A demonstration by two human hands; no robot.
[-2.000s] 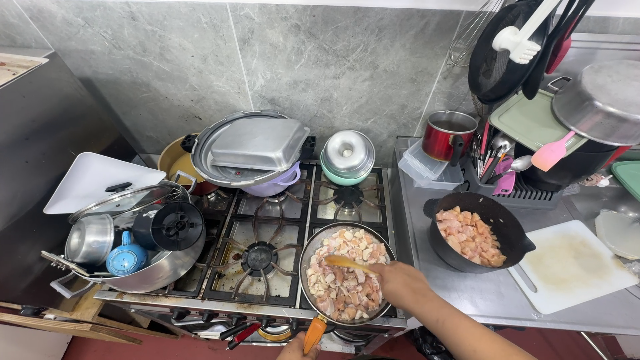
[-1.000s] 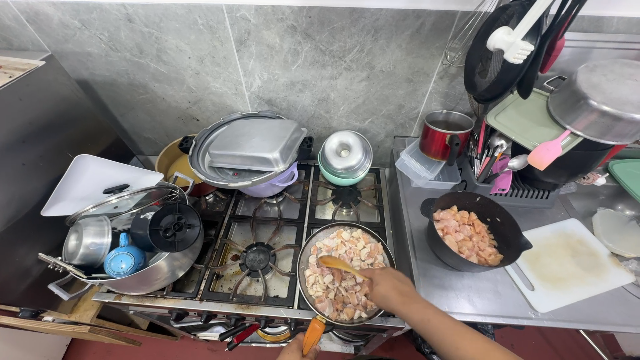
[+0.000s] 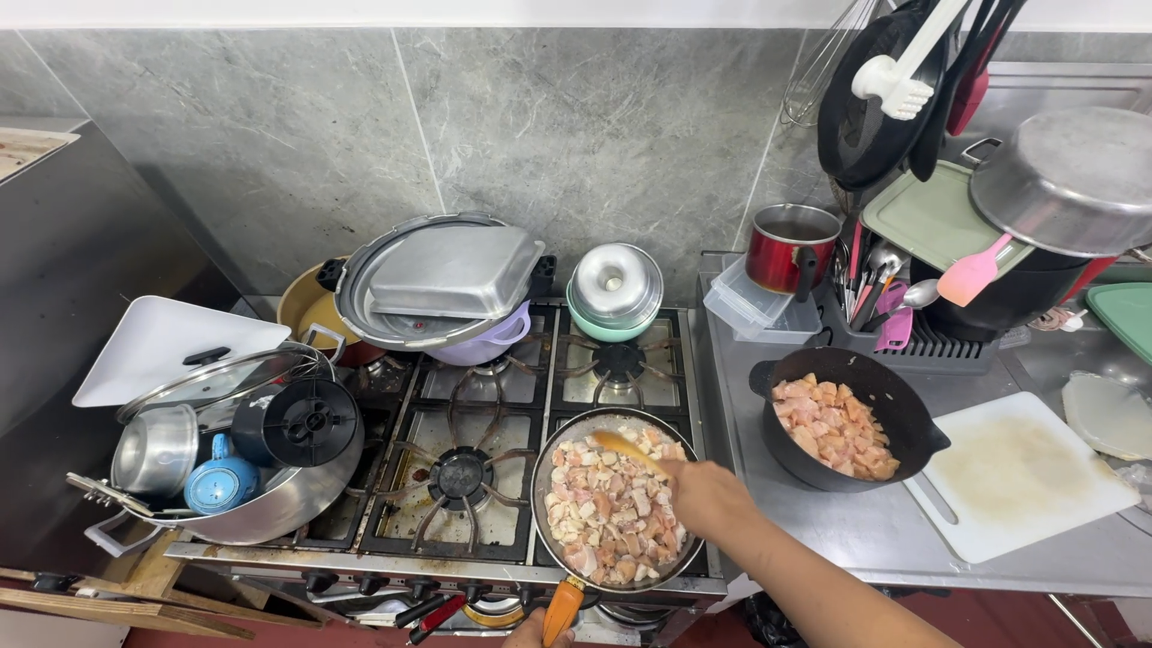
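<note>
Diced chicken, pale on many faces and pink on others, fills a frying pan on the front right burner. My left hand grips the pan's orange handle at the bottom edge of the view. My right hand is closed around a wooden spoon, which lies over the chicken near the pan's back side. To the right, a dark pot with a spout holds raw pink chicken pieces. A stained white cutting board is beside that pot.
A large metal pot piled with cookware covers the stove's left side. Behind are a grey-rimmed pan under a metal tray and a mint bowl. A red saucepan, utensil rack and hanging black pan are at right.
The wooden spoon and my right hand have shifted within the pan, the spoon's head now nearer its back edge. My left hand stays on the pan handle.
</note>
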